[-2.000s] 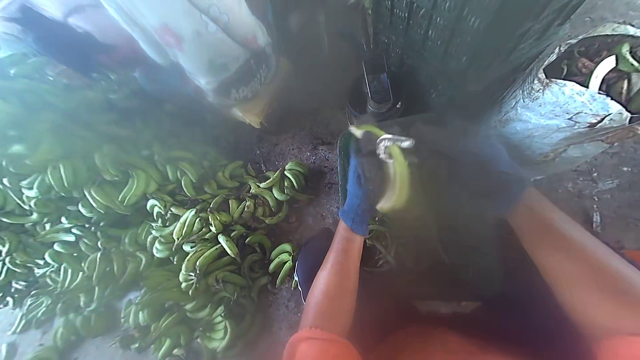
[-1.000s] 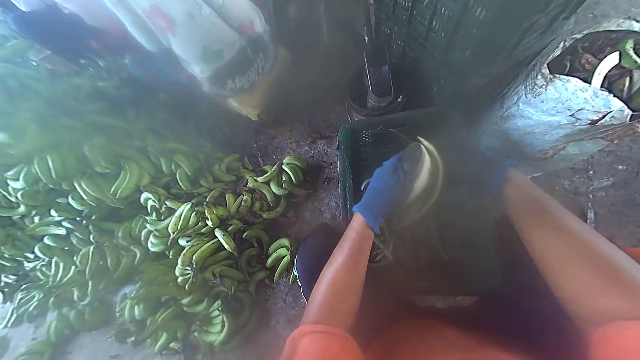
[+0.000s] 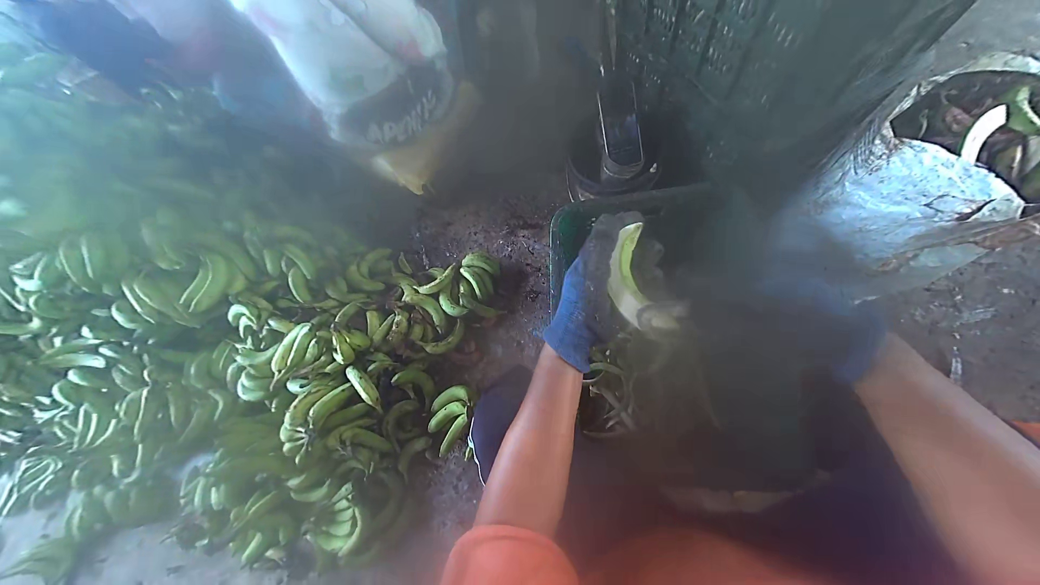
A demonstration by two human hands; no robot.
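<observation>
My left hand (image 3: 597,284), in a blue and grey work glove, is closed around a green banana or plantain (image 3: 626,268), partly pale along its side. It is above a dark green plastic crate (image 3: 561,223), where pale strips or peels (image 3: 617,398) lie below the wrist. My right hand (image 3: 837,317), also in a blue glove, is to the right of the crate's middle; a haze over the view blurs its fingers and anything in them.
Many green banana clusters (image 3: 325,406) cover the floor at left. Behind them stands a white printed sack or cloth (image 3: 382,73). A dark bucket (image 3: 613,179) sits behind the crate, beside a tall green crate wall (image 3: 731,73). At right, an open sack (image 3: 918,187) contains peels.
The fruit in my left hand has turned: it was a pale curve along the right of the glove, and now it stands more upright over the palm. The right hand remains at the right, blurred.
</observation>
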